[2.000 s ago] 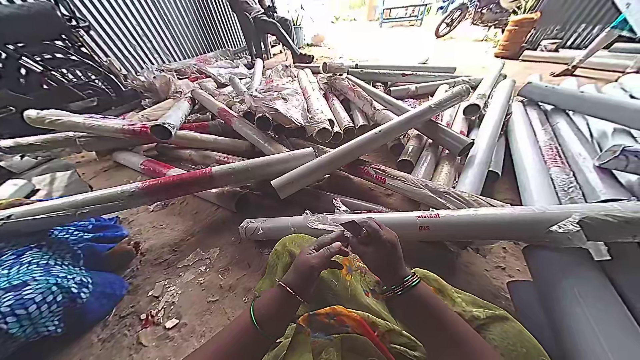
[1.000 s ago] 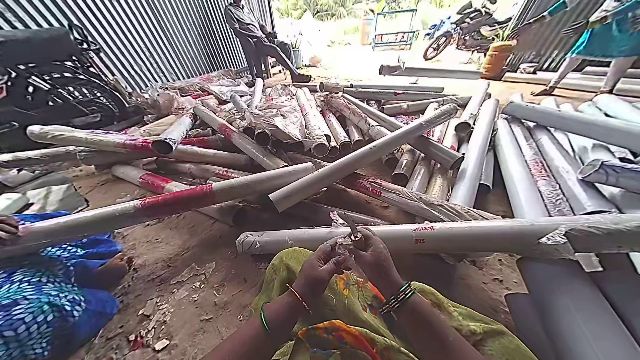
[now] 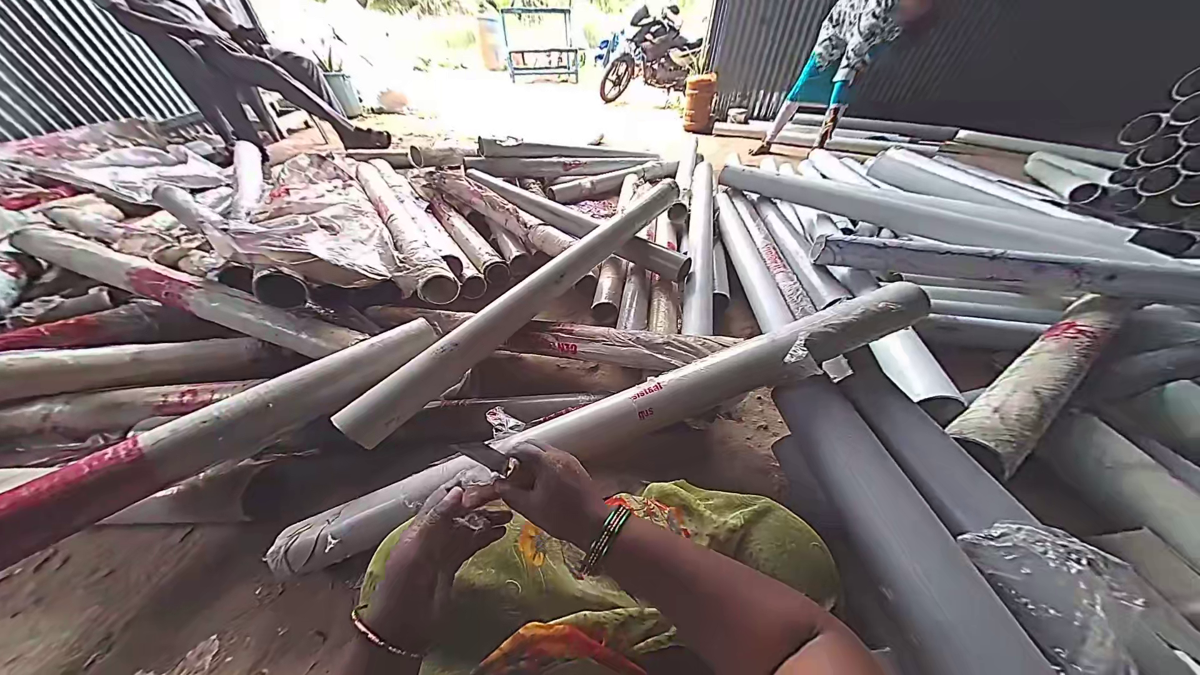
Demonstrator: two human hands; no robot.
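Observation:
My right hand [image 3: 553, 492], with bangles at the wrist, grips a small dark blade-like tool [image 3: 484, 457] that points up and left. Close against it, my left hand [image 3: 448, 536] has its fingers curled around a whitish scrap [image 3: 478, 492], perhaps plastic film. Just beyond both hands, a grey plastic pipe [image 3: 600, 417] with red print lies slantwise, partly covered in clear wrap. Its near left end [image 3: 309, 548] is wrapped in crumpled film. Green patterned cloth [image 3: 750, 544] covers my lap beneath the hands.
Many grey pipes [image 3: 506, 319] are heaped ahead, some in torn film [image 3: 319, 216]. Thick pipes [image 3: 900, 506] lie close on the right. A red-marked pipe [image 3: 197, 441] reaches in from the left. One person [image 3: 225, 56] sits at back left; another person [image 3: 844, 56] bends at back right.
The view has swung to the right. The printed pipe beyond my hands now lies slanted, its far end up to the right; before, it lay nearly level. Both hands stay close together.

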